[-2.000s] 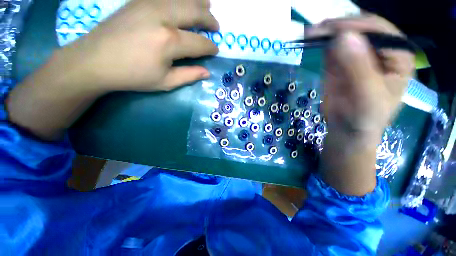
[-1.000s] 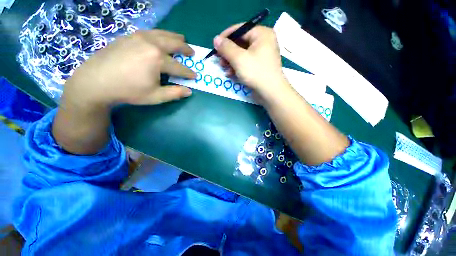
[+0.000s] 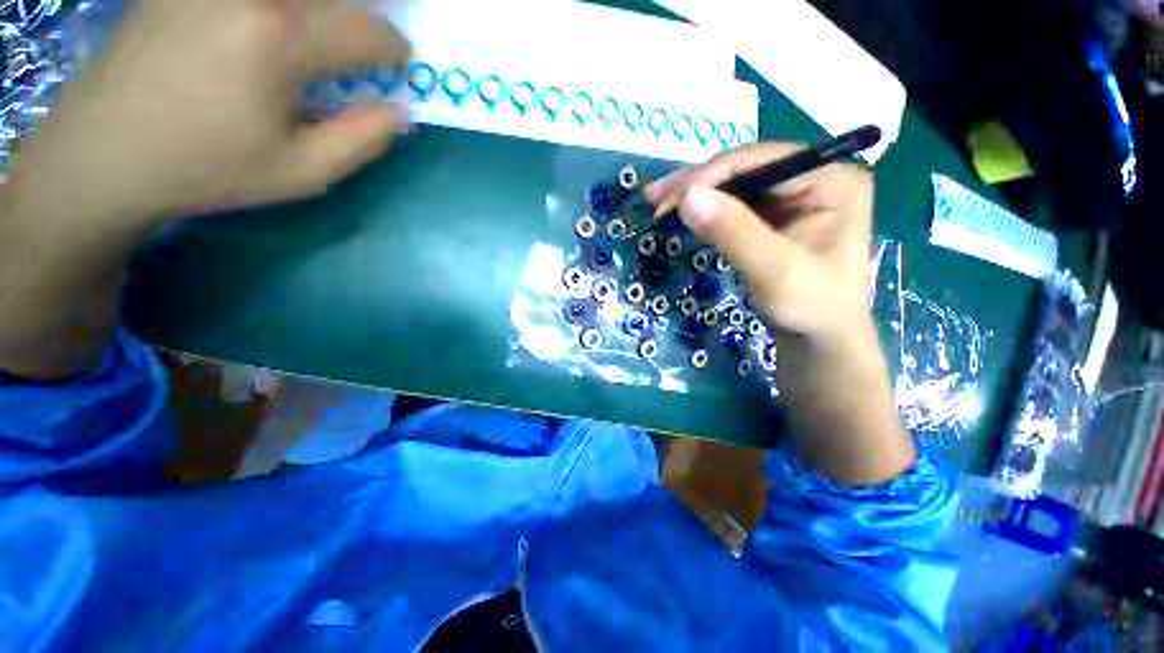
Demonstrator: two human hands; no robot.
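My right hand [image 3: 791,242] holds black tweezers [image 3: 804,163], tips pointing down-left at the upper left of the small round components [image 3: 637,292]. Some components show pale rings, others are all dark. They lie on clear film [image 3: 543,313] on the green bench. My left hand [image 3: 255,115], blurred, is at the upper left over the end of the white strip of blue rings [image 3: 552,102]. Whether its fingers hold the strip cannot be told. Whether a ring is at the tweezer tips is too small to tell.
Plain white liner [image 3: 817,64] lies behind. A yellow piece [image 3: 997,152] and another blue-marked strip [image 3: 993,226] are at the right, above shiny film [image 3: 938,364] and a film pack with dark parts [image 3: 1037,408]. Shiny film shows at the far upper left. The bench's front edge runs before my blue smock.
The view has shifted. The tweezers have gone from the ring strip to the components on the film. My left hand now appears farther up and left.
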